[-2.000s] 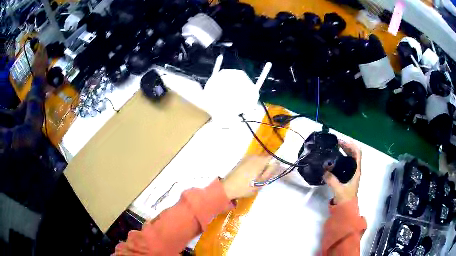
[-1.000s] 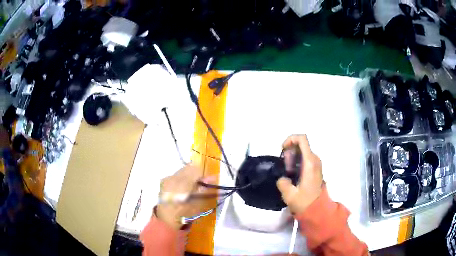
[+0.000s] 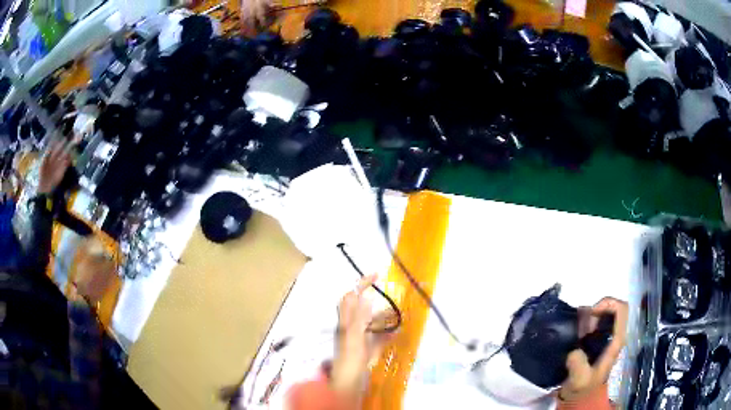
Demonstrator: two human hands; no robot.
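My right hand [image 3: 597,344] grips the side of a black camera unit [image 3: 541,336] at the lower right. The unit sits against a white round base [image 3: 517,383], which is partly hidden under it. My left hand [image 3: 353,340] is blurred, its index finger extended. A black lead [image 3: 375,287] comes from the white many-sided piece [image 3: 325,212] and curves round to my left fingers; whether they grip its end is unclear. A long dark cable [image 3: 413,280] crosses the amber tape [image 3: 425,228] towards the unit.
A tan cardboard sheet [image 3: 216,300] lies left, with a round black part [image 3: 225,217] at its top edge. Black units [image 3: 481,88] are piled at the back on a green mat [image 3: 561,188]. A clear tray of modules [image 3: 681,320] stands right. Another person's hand [image 3: 54,166] shows far left.
The view has shifted. My left hand has left the leads beside the black unit and is now at the white piece's lead. My right hand still holds the unit.
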